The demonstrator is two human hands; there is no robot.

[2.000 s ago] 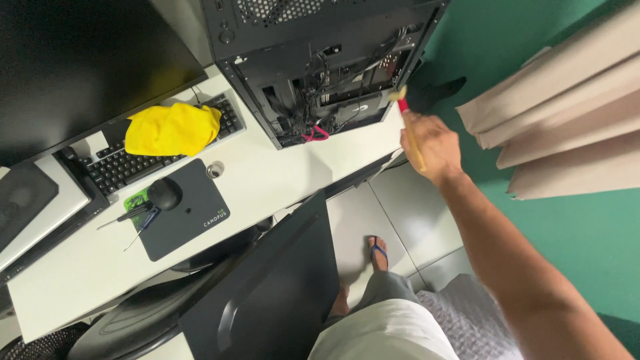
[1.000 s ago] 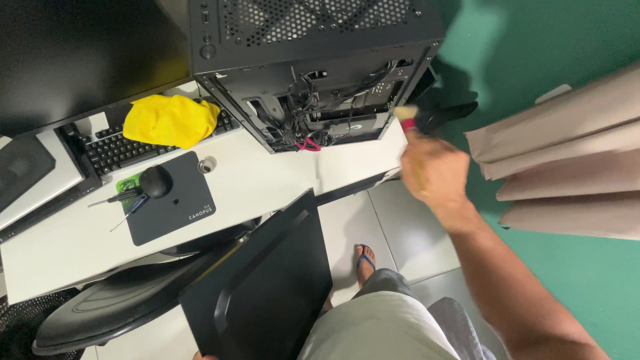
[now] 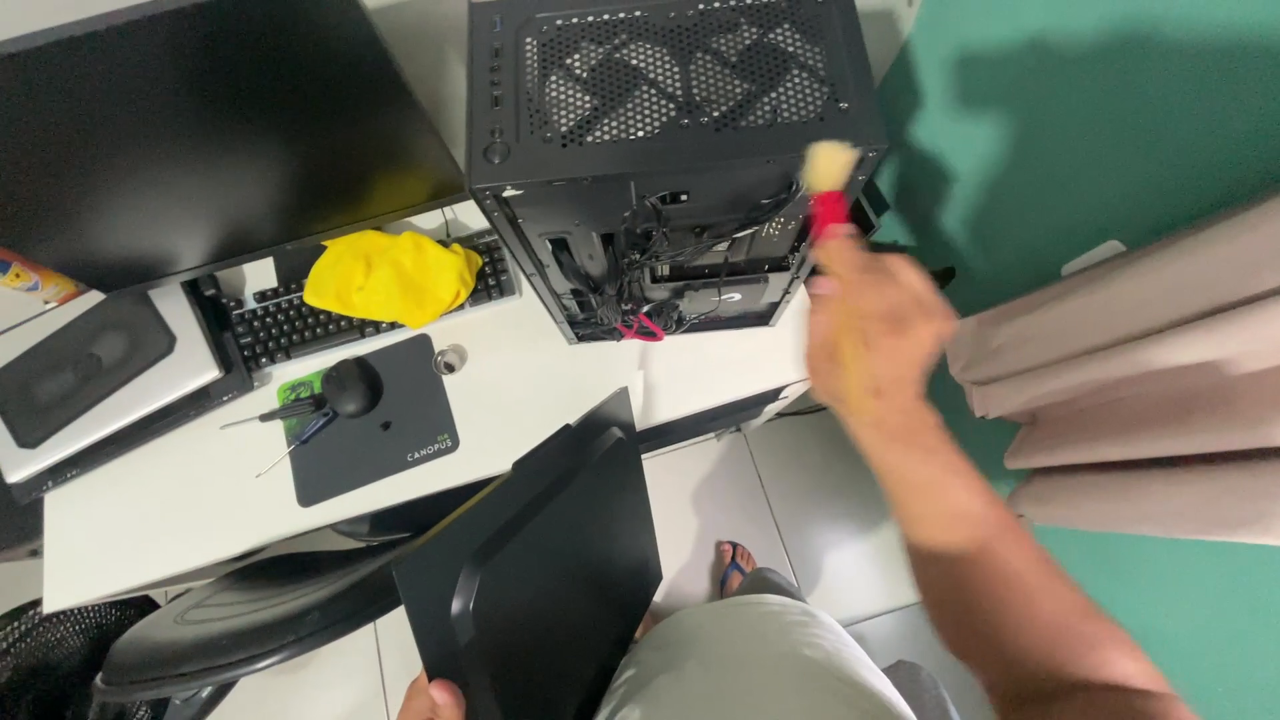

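Note:
My right hand (image 3: 875, 325) grips the wooden handle of a paintbrush (image 3: 830, 180), its pale bristles up, in front of the right edge of a black computer case (image 3: 670, 160). One side of the case is uncovered and shows bundled black cables and a pink-red cable (image 3: 641, 327). At the bottom, my left hand (image 3: 432, 699) holds the lower edge of a black side panel (image 3: 545, 560), tilted in front of the desk; most of that hand is hidden or out of frame.
On the white desk (image 3: 550, 400) are a monitor (image 3: 220, 130), a keyboard (image 3: 320, 325) under a yellow cloth (image 3: 392, 278), screwdrivers (image 3: 300, 410) and a mouse (image 3: 351, 387) on a mouse pad (image 3: 420, 400), and a laptop (image 3: 190, 350). A black chair (image 3: 250, 620) and mesh basket (image 3: 60, 650) stand below; curtains (image 3: 1130, 350) hang right.
The brush in my right hand has moved up along the case's right edge. My left thumb now shows more clearly on the panel. The view has shifted to show more of the case top.

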